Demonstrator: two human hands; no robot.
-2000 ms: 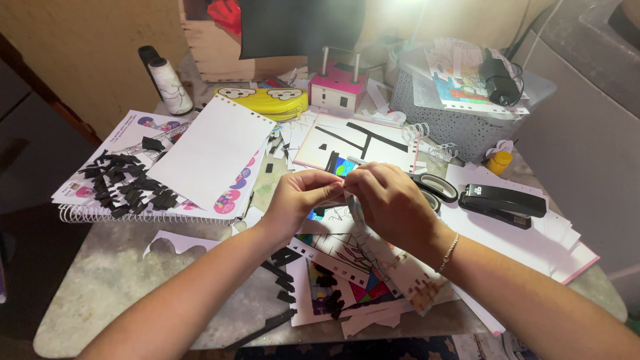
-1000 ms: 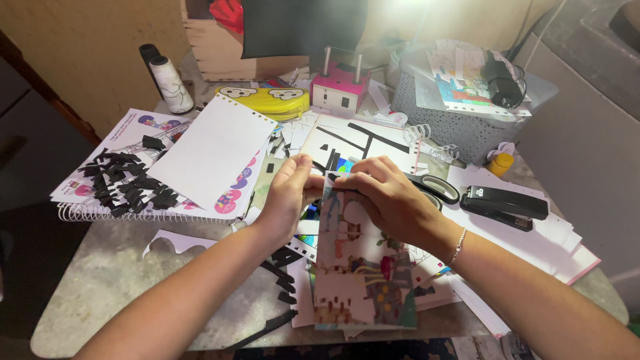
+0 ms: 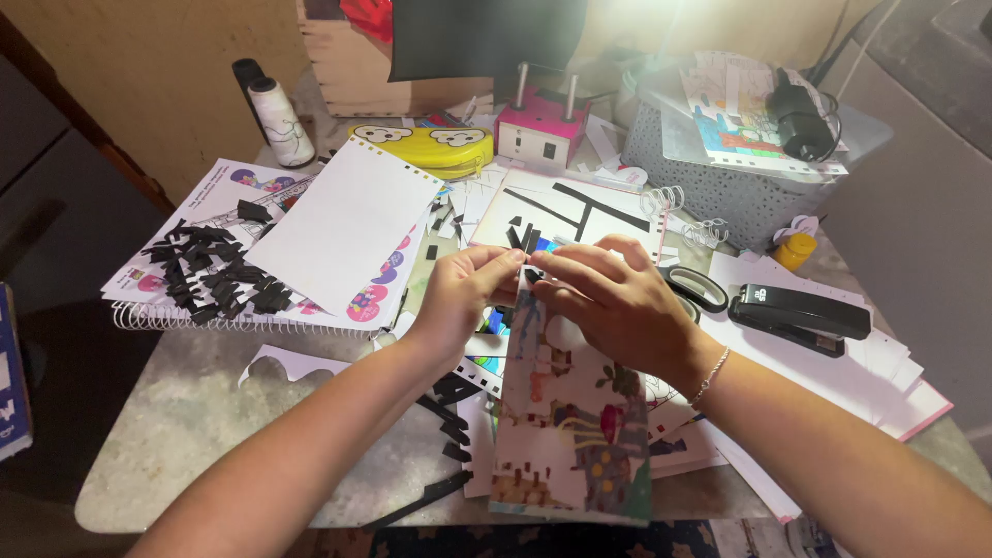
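Observation:
My left hand [image 3: 473, 291] pinches the top corner of a folded coloured drawing sheet [image 3: 573, 434], thumb and forefinger together. My right hand [image 3: 612, 298] lies over the same top edge, its fingertips meeting the left ones. A small black paper piece [image 3: 533, 274] shows between the hands at the sheet's corner. The sheet hangs down toward the table's front edge. Just beyond the fingers lies a white card with black strips [image 3: 573, 209]. Right of my right hand are the black scissors' handles [image 3: 697, 288] and a black stapler [image 3: 800, 316].
A spiral notebook [image 3: 248, 319] at the left bears a heap of black paper scraps [image 3: 217, 271] and a white sheet [image 3: 349, 225]. Behind stand a thread cone [image 3: 283, 124], a yellow pencil case [image 3: 426, 151], a pink-topped box [image 3: 542, 128] and a grey basket [image 3: 713, 186]. A yellow bottle [image 3: 794, 251] stands right.
The drawing sheet, seen narrow and slanted two seconds ago, now hangs broad below my hands. Since one second ago my left hand's fingers have closed in against the right ones at its top corner.

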